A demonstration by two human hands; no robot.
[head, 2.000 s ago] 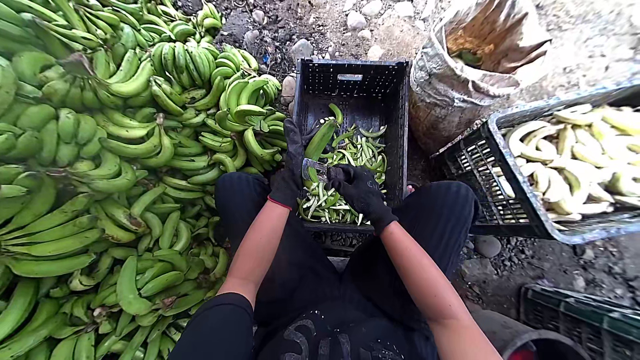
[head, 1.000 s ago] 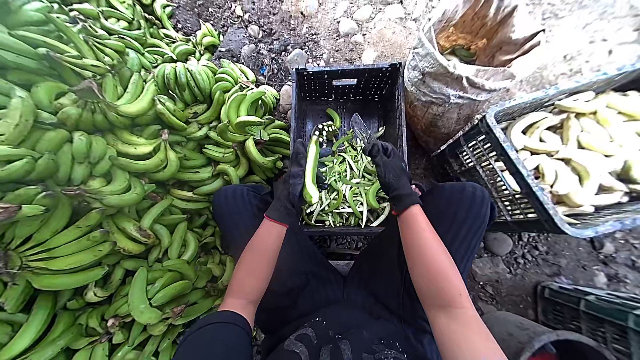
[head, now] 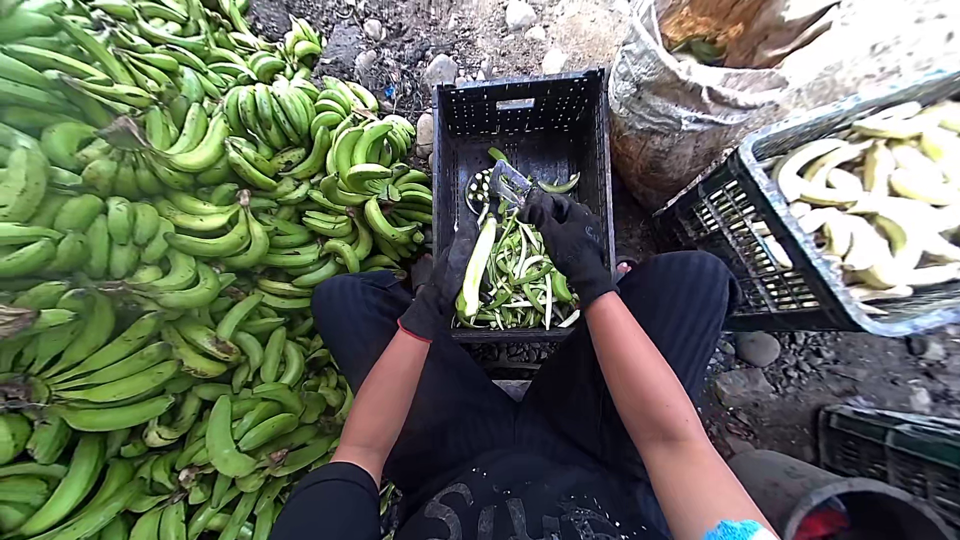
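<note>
My left hand [head: 442, 281], in a black glove, holds a partly peeled green plantain [head: 477, 266] upright along the left side of a black plastic crate [head: 607, 150]. Gloved in black too, my right hand [head: 566, 232] grips a peeling tool with a flat, clear-looking blade [head: 511, 182], just above and right of the plantain's upper end. Strips of green peel [head: 525, 281] lie in the crate below and between the hands. The handle of the tool is hidden in my right fist.
Bunches of green plantains [head: 202, 232] pile up on the left. To the right stand a woven sack [head: 645, 112] and a crate [head: 757, 195] of peeled plantains [head: 870, 187]. A bucket [head: 817, 487] and a dark green crate [head: 885, 442] are at the lower right. Stones lie on the ground.
Two seconds ago both hands were close together near the crate's middle; they are now apart. The plantain in my left hand shows more pale flesh than one second ago.
</note>
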